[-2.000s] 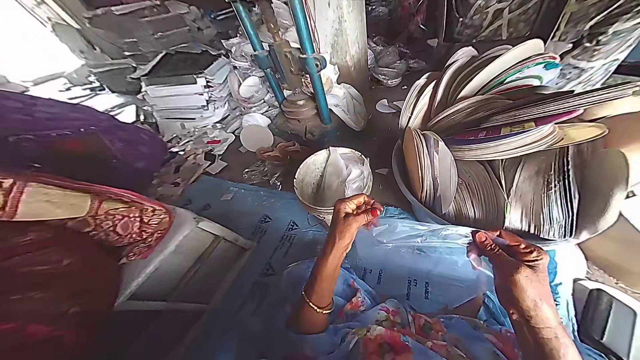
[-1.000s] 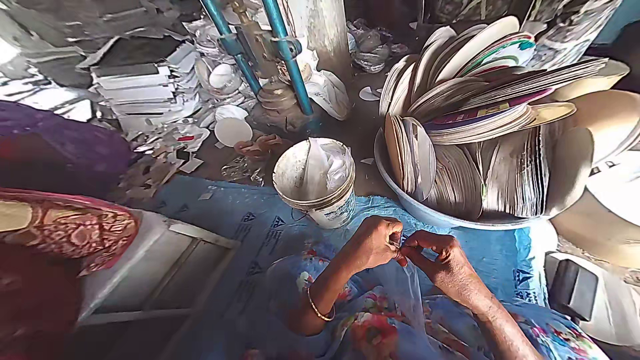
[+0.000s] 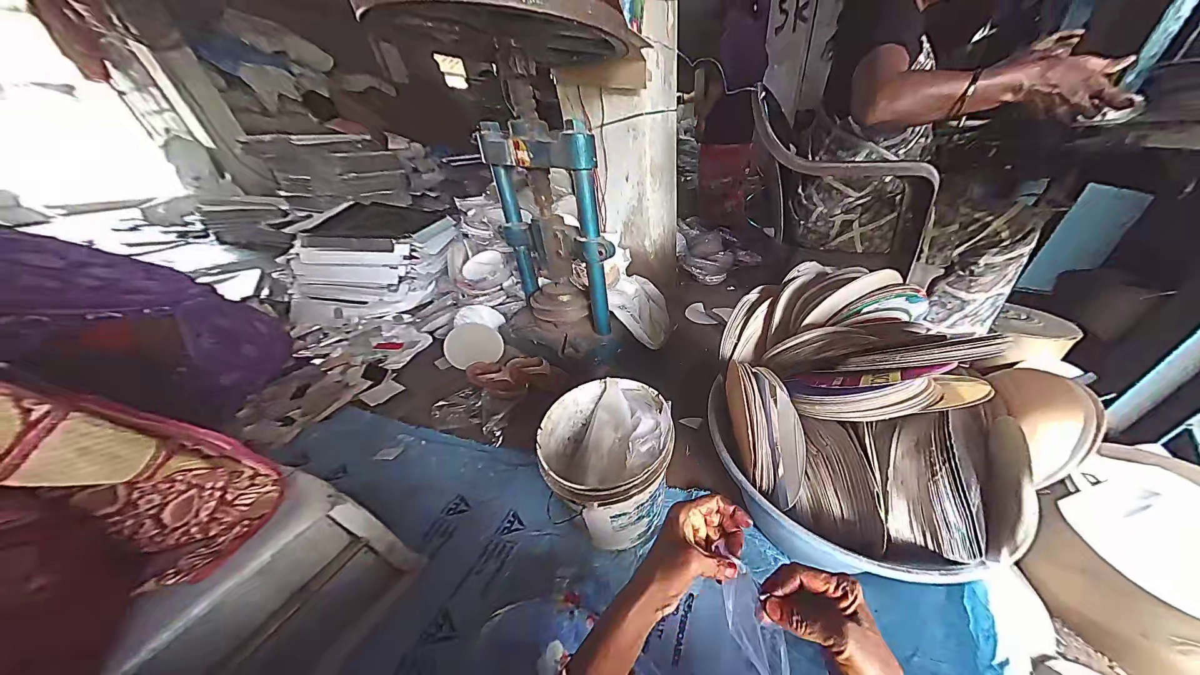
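Observation:
Low in the view, my left hand [image 3: 705, 544] pinches the upper end of a clear plastic bag or film [image 3: 750, 619]. My right hand [image 3: 820, 605] is beside it on the right, its fingertips closed on the film's edge. A plastic bucket [image 3: 605, 469] with white plastic sheets inside stands just beyond my left hand. To the right, a wide basin [image 3: 881, 562] holds many stacked paper or card discs [image 3: 844, 478]. Blue printed sheeting [image 3: 450, 516] lies beneath the bucket and around my hands.
A press with blue posts [image 3: 591, 234] stands beyond the bucket, beside a pillar. Stacked sheets [image 3: 361, 272] and scraps lie on the left. At the near left are patterned fabric [image 3: 159, 487] and a pale frame [image 3: 309, 562]. Another person's arm [image 3: 975, 89] is by a chair [image 3: 853, 169] at the back right.
Two seconds ago my hands were wide apart with the film stretched between them; one second ago they met. Now they are slightly apart. The view has tilted up, showing the other person's arm.

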